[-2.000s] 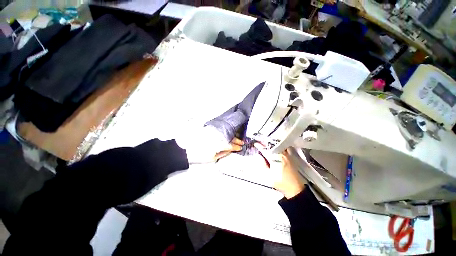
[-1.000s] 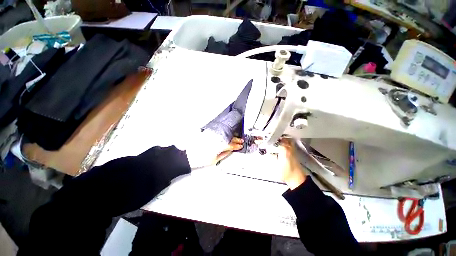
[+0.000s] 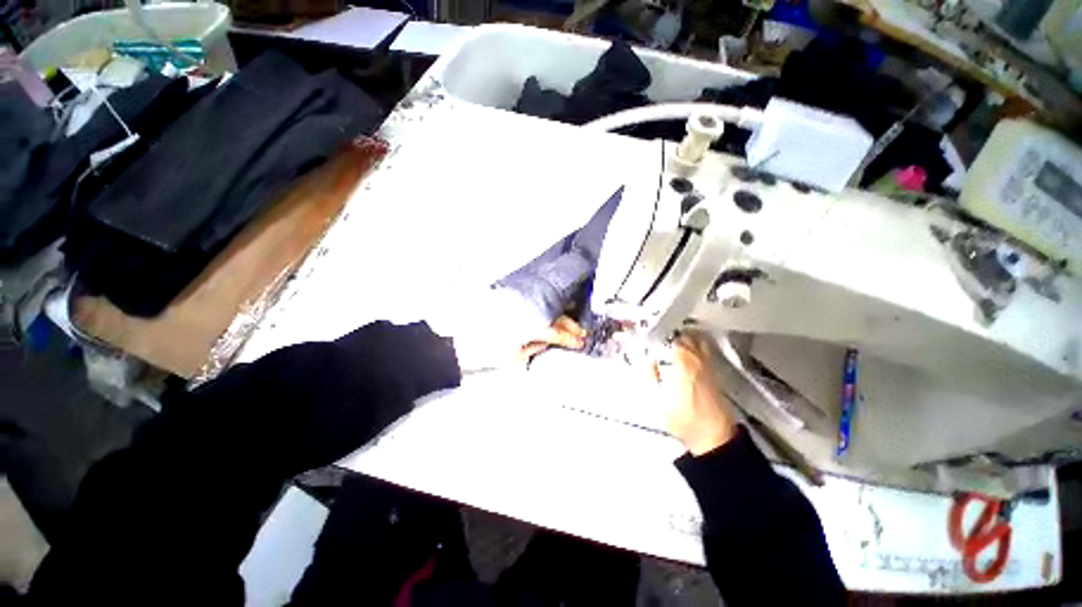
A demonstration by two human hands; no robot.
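A tapered dark fabric piece [image 3: 548, 278], purplish under the lamp, lies at the needle area of the off-white sewing machine [image 3: 819, 255]. Its point aims away from me and its near end is bunched. My left hand [image 3: 522, 346], washed out by glare, has its fingers on the bunched cloth left of the needle. My right hand [image 3: 694, 397] is just right of the needle area, fingers bent near the presser foot. Glare and the machine head hide whether it grips cloth.
Folded black cloth [image 3: 226, 172] lies on a brown board [image 3: 255, 255] at left. A white tub [image 3: 487, 65] of black cloth stands behind. Thin metal tools [image 3: 777, 397] and a blue pen [image 3: 847, 401] are under the arm. Red-handled scissors [image 3: 979, 540] lie at the right front.
The view has shifted slightly. The bunched end of the cloth stays at the needle area. My left hand stays on it, and my right hand's fingers have bent in near the machine head.
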